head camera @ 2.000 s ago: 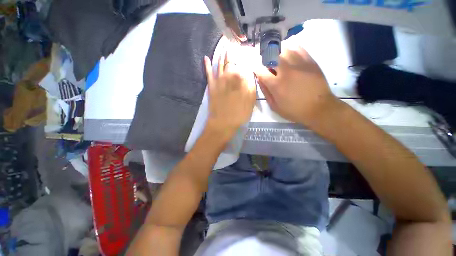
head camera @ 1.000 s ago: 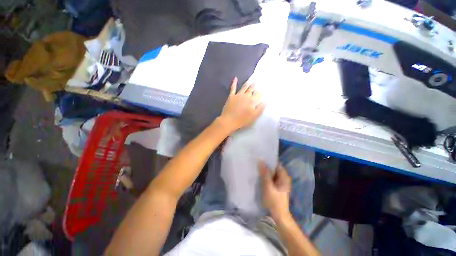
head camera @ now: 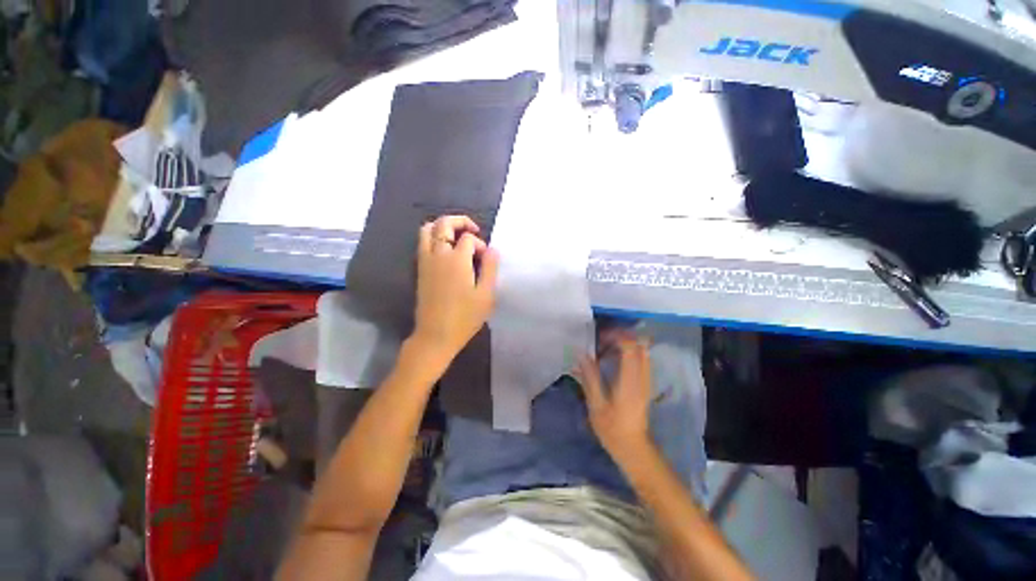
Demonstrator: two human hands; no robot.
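Observation:
A dark grey fabric panel (head camera: 437, 159) lies left of the machine head and hangs over the table's front edge. A pale grey-white piece (head camera: 543, 312) lies along its right side, its lower end hanging over my lap. My left hand (head camera: 454, 278) rests on the dark panel near its right edge, fingers curled; whether it grips the cloth cannot be told. My right hand (head camera: 617, 386) is below the table edge, at the pale piece's right lower edge, thumb and fingers apart; a hold on the edge is not clear. The presser foot area (head camera: 593, 97) shows no fabric under it.
The white machine head (head camera: 750, 45) spans the upper right. A fuzzy black bundle (head camera: 863, 221), snips (head camera: 909, 292) and scissors (head camera: 1019, 259) lie right, near a black pad (head camera: 763, 131). Stacked dark panels (head camera: 329, 51) lie back left. A red basket (head camera: 205, 420) stands left of my lap.
The fabric and both hands have left the needle area. My left hand has moved left and down onto the dark panel. My right hand has dropped below the table edge. The view has shifted.

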